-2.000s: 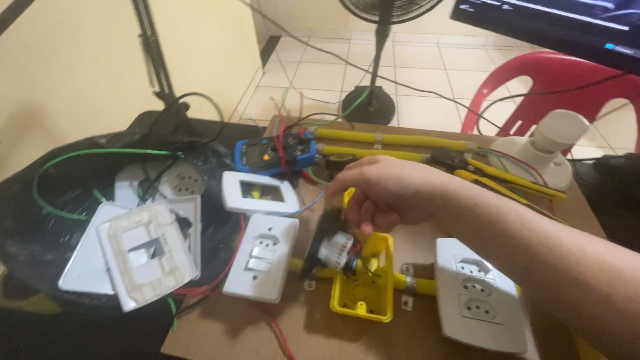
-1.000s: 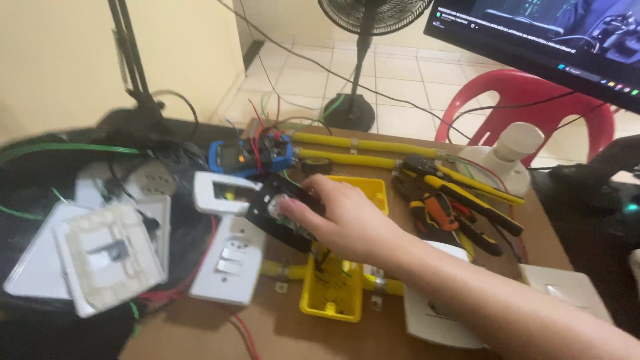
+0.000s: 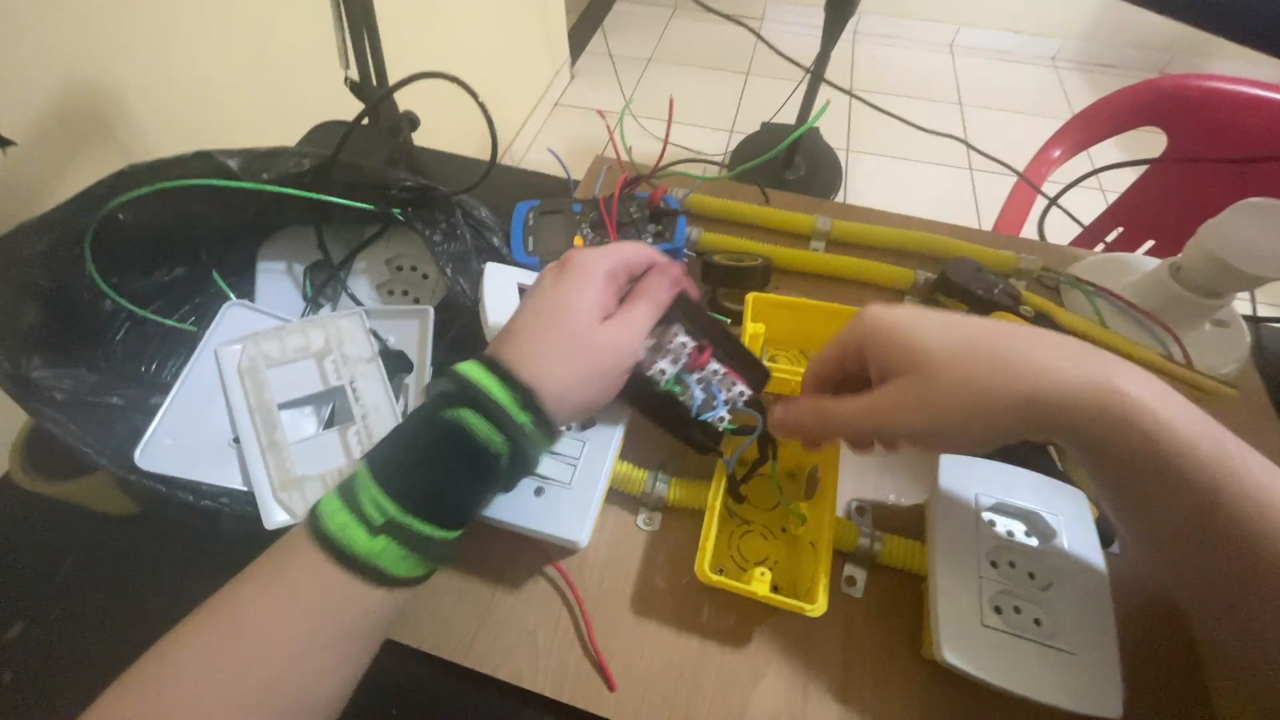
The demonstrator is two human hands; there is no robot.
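My left hand [image 3: 600, 320], with a black and green wristband, grips the upper end of a black socket module frame [image 3: 690, 385]. The frame is tilted, its back with terminals and blue, green and red wires facing up. Bent fingers of my right hand [image 3: 860, 380] are at the wires by the frame's right side; whether they pinch a wire is unclear. Below both hands lies an open yellow electrical box [image 3: 770, 530], with wires running down into it. A white switch and socket plate [image 3: 560, 480] is partly behind my left wrist.
A white triple-socket plate [image 3: 1025, 580] is at the right. Yellow corrugated conduits [image 3: 850, 235] and a blue multimeter [image 3: 590, 230] lie at the back. Loose white plates [image 3: 305, 410] rest on a black plastic bag [image 3: 60, 250] at the left. A red chair [image 3: 1190, 120] stands behind.
My left hand has come into view and now holds the black frame. My right hand, earlier at the frame, is now at the wires on its right side. The frame's wired back now shows.
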